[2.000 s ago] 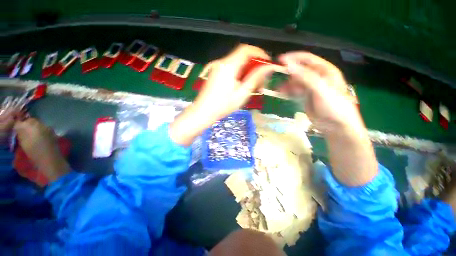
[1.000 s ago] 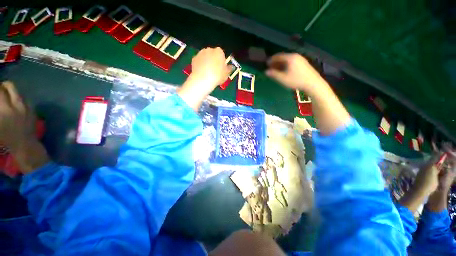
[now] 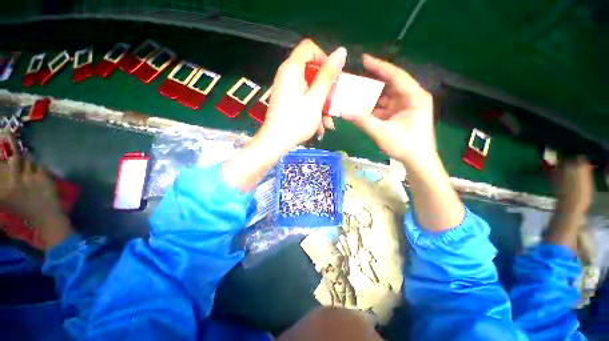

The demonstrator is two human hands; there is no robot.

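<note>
A phone housing (image 3: 355,95), red at its left end with a white face, is held up above the belt edge. My left hand (image 3: 300,93) grips its red end, thumb on top. My right hand (image 3: 404,110) is at its white end, with the thumb at the lower edge and the fingers raised behind; the exact contact is partly hidden. Below the hands a blue parts tray (image 3: 339,193) holds many tiny silvery and dark parts.
Green conveyor (image 3: 153,96) carries red housings with pale frames. Cream paper pieces (image 3: 367,253) lie right of the tray. A clear bag (image 3: 180,163) and a red-edged white housing (image 3: 131,183) lie left. Neighbours' hands (image 3: 40,200) (image 3: 571,193) show at both sides.
One second ago my hands were apart over the belt. They are now together, raised, with a white-faced housing between them. The view has shifted, and the right neighbour's hand now reaches toward the belt.
</note>
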